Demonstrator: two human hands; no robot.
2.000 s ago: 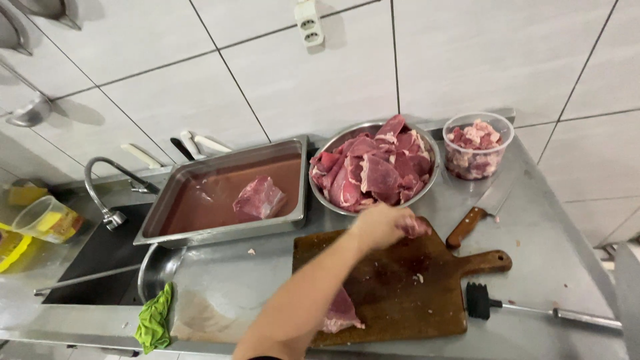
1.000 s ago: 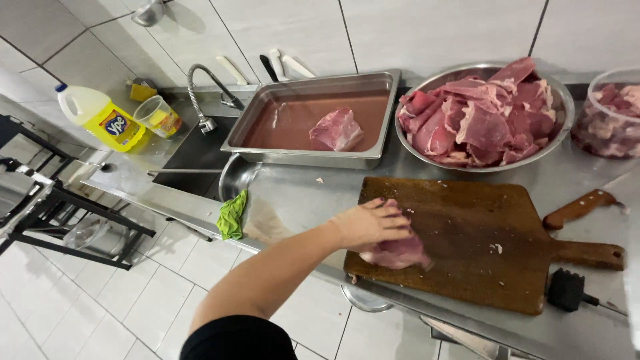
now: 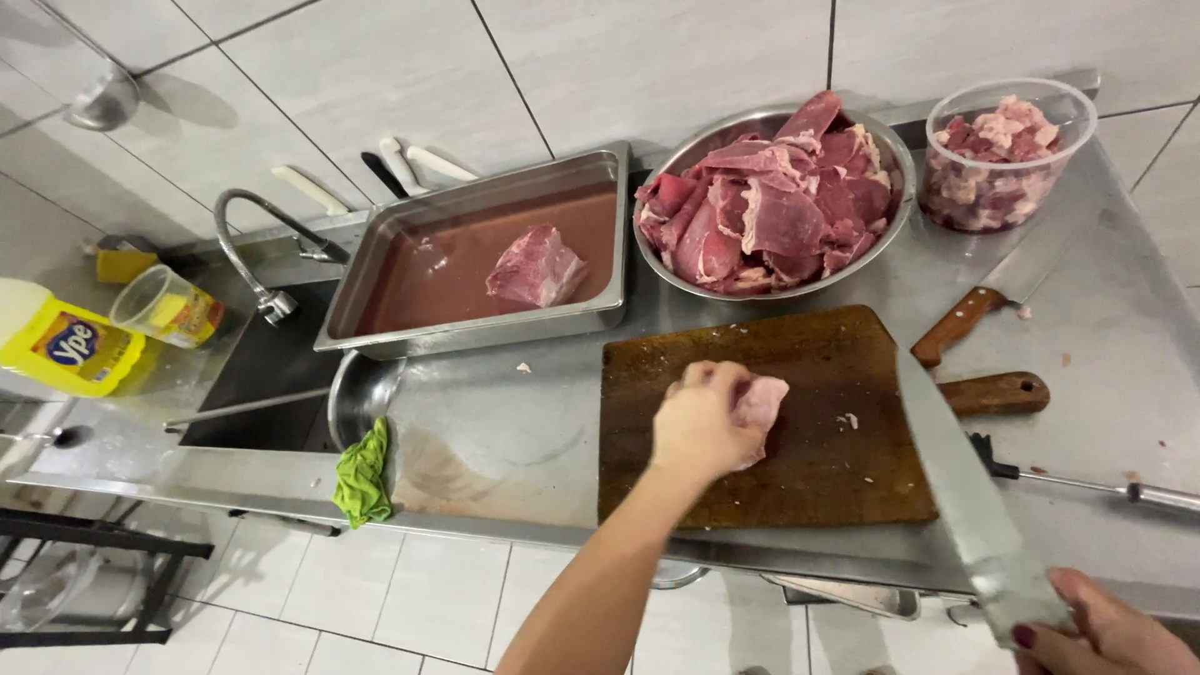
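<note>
My left hand (image 3: 708,422) grips a small piece of raw meat (image 3: 761,405) on the wooden cutting board (image 3: 844,469). At the lower right, my right hand (image 3: 1106,623) holds a long, broad-bladed knife (image 3: 970,497), its blade pointing up and left over the board's right edge; the knife's handle is hidden. Sliced raw meat (image 3: 787,220) is heaped in a round steel bowl (image 3: 900,225) behind the board. A larger chunk of meat (image 3: 534,267) lies in reddish liquid in a steel tray (image 3: 469,333). Meat trimmings (image 3: 998,141) fill a clear plastic tub (image 3: 1073,117) at the right.
A wooden-handled knife (image 3: 961,325) and a meat mallet (image 3: 1087,483) lie right of the board. A green cloth (image 3: 363,476) hangs at the counter's front edge. Left are a faucet (image 3: 275,305), a sink (image 3: 272,375) and a yellow bottle (image 3: 84,347). More knives stand behind the tray.
My right hand has come into view with the long knife. My left hand remains on meat over the board, nearer its middle than one second ago. The view has shifted.
</note>
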